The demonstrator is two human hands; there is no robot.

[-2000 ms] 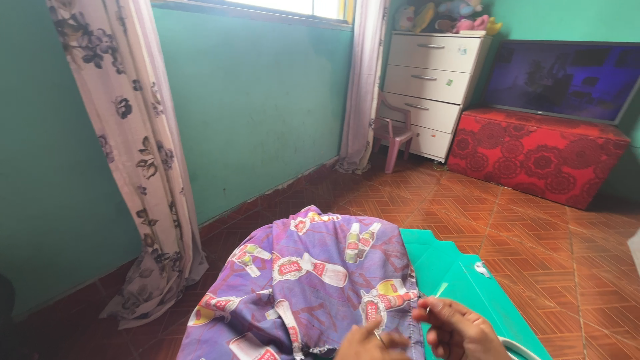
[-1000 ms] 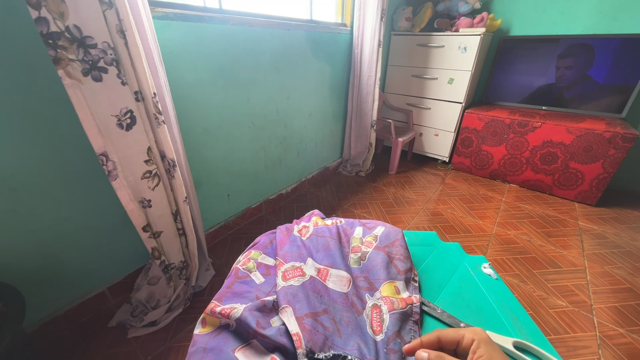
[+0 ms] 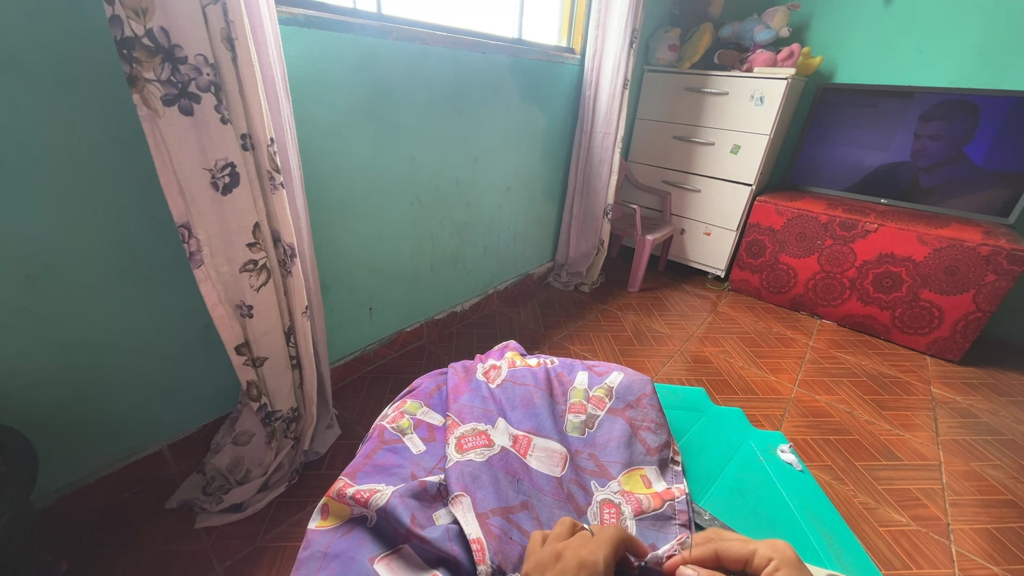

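Purple printed fabric with bottle and glass pictures lies draped in front of me, over part of a green board. At the bottom edge my left hand, with a ring on one finger, pinches the fabric's hem. Close beside it on the right, my right hand has thumb and finger together at the same hem; a thin dark line, maybe thread or a needle, rises there. A dark metal blade shows partly behind my right hand. Its handle is mostly hidden. A small white scrap rests on the board.
Beyond the brown tiled floor stand a white chest of drawers with plush toys, a small pink chair, and a red patterned box bearing a television. Floral curtains hang left by the green wall.
My left hand, out of view one second ago, is back at the hem. My right hand has come to the hem too and now covers part of the blade and pale handle seen then.
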